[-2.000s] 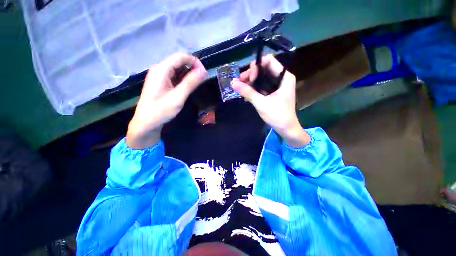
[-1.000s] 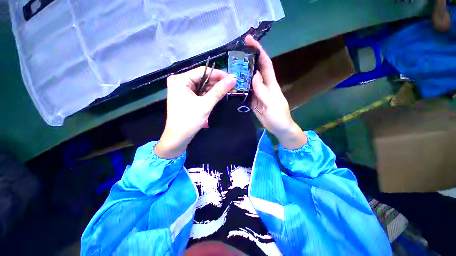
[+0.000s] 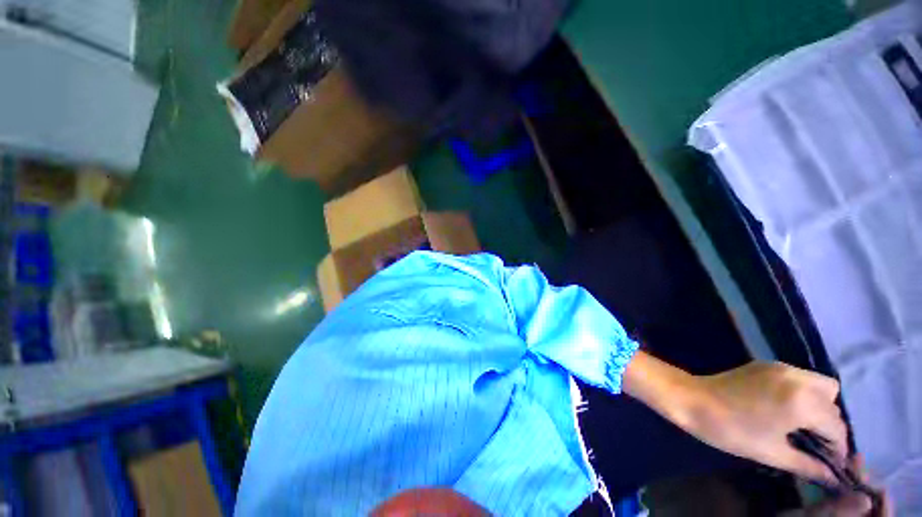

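Observation:
The view is turned to my left, so my left hand (image 3: 773, 414) shows at the lower right. Its fingers are closed around dark tweezers (image 3: 817, 451). Blurred fingertips at the bottom right edge look like my right hand (image 3: 861, 502), mostly cut off. The board and black housing are not clearly visible. The white tray liner (image 3: 849, 242) covers the tray at the right, and the black tray edge (image 3: 773, 268) shows beside it. One dark oblong (image 3: 907, 73) lies on the liner.
An open carton (image 3: 374, 217) stands on the green floor beyond my left sleeve. Another brown box with black wrapping (image 3: 303, 111) and a dark cloth-like mass (image 3: 445, 50) are at the top. A blue-framed bench (image 3: 111, 404) is at the lower left.
The view has swung left, so the tray and my hands now show at the right. The board and housing, earlier seen between both hands, no longer show clearly. Cartons and floor have come into view.

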